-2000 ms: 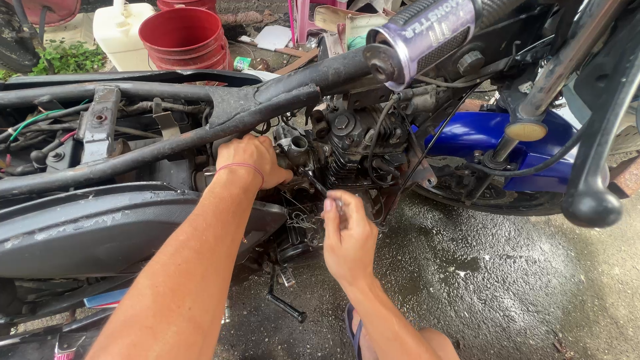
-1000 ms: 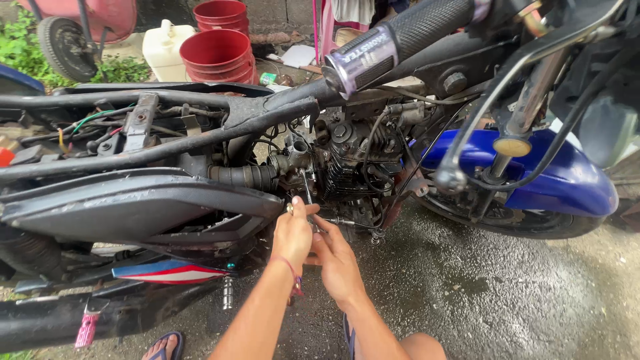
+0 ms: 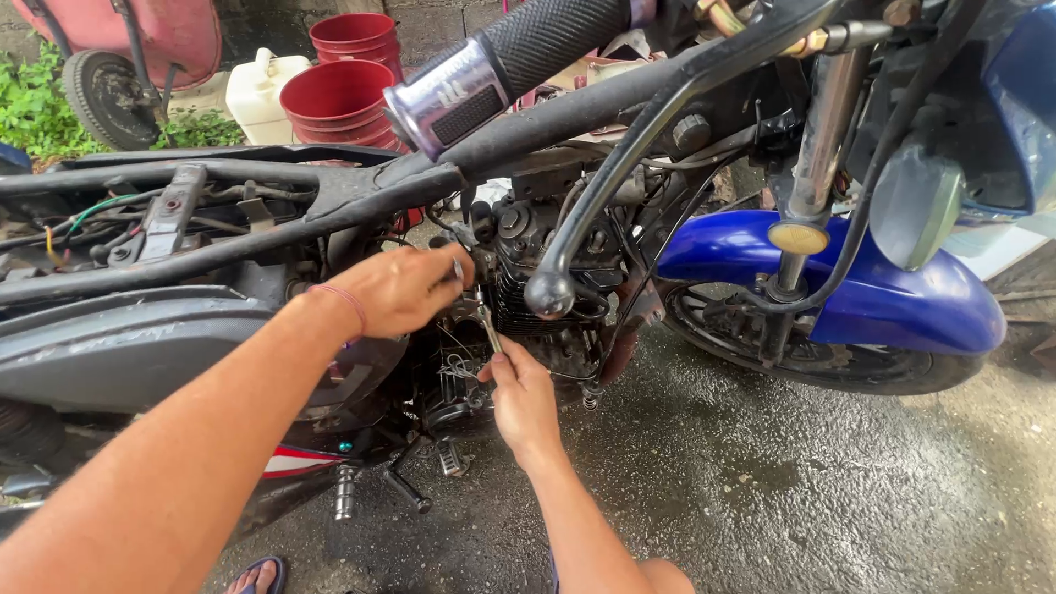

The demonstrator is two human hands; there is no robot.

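Observation:
A partly stripped motorcycle stands across the view, its black frame tube point(image 3: 511, 124) above the finned engine point(image 3: 553, 280). My right hand point(image 3: 524, 396) grips a slim metal hand tool point(image 3: 488, 323), whose upper end reaches to the left side of the engine. My left hand point(image 3: 412, 289) is bent over the carburetor area behind the engine, with its fingers curled; a small shiny piece shows at the fingers, but whether they hold it I cannot tell. The hand covers most of the carburetor. Thin looped wire point(image 3: 458, 369) hangs below.
The handlebar grip point(image 3: 561, 41) and black lever point(image 3: 610, 173) cross above the engine. A blue front fender point(image 3: 891, 289) is at the right. Behind stand red buckets point(image 3: 338, 99), a white jug point(image 3: 262, 95) and a wheelbarrow point(image 3: 148, 49). The kick lever point(image 3: 404, 483) and footpeg point(image 3: 345, 492) stick out below.
My left hand has moved up from beside my right hand to the carburetor area. My right hand stays low at the tool. The view has shifted.

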